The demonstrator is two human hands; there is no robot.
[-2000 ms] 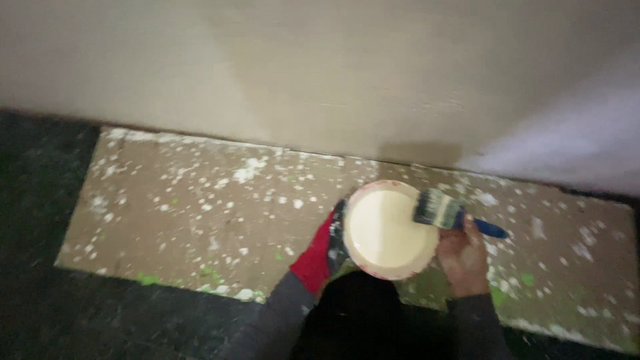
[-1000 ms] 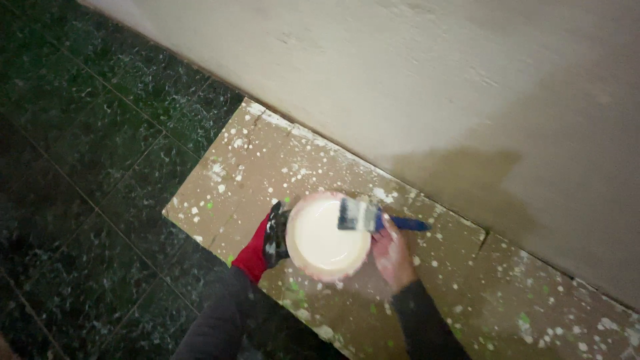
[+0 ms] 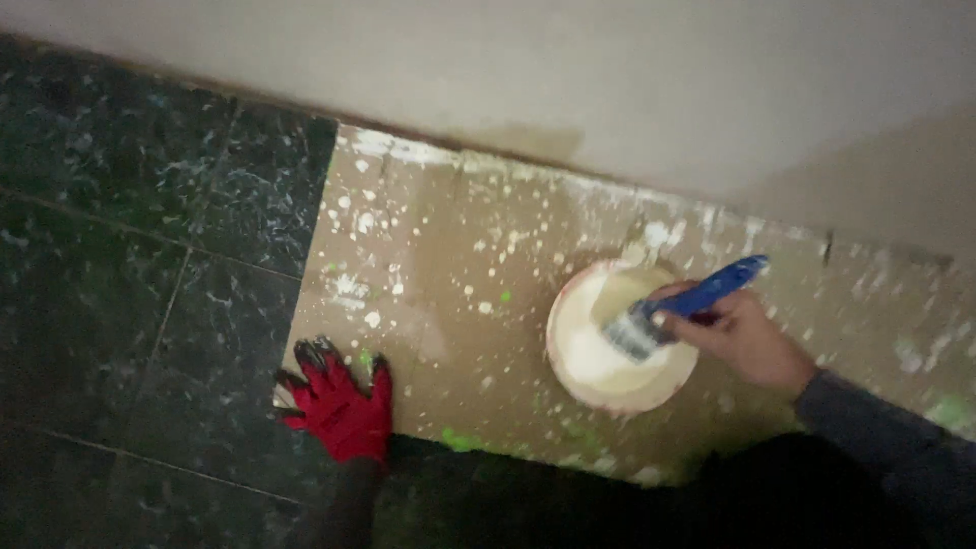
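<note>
My left hand [image 3: 339,404], in a red glove with black fingertips, has its fingers spread at the left end of a paint-spattered cardboard sheet [image 3: 457,358]. To its right a round white tub [image 3: 560,343] of cream paint [image 3: 587,335] rests on the sheet. My bare right hand [image 3: 732,335] is closed around a paintbrush [image 3: 705,293] with a blue handle. The brush's pale, paint-coated bristles are over the tub; whether they touch the paint I cannot tell.
A pale wall [image 3: 534,69] rises along the far edge of the cardboard, with a darker patch low on it. Dark green marbled floor tiles [image 3: 99,305] lie to the left and in front of the sheet.
My left hand has let go of the tub and moved left to the cardboard's end. The brush, still in my right hand, now has its handle angled up and right. The view has shifted and turned.
</note>
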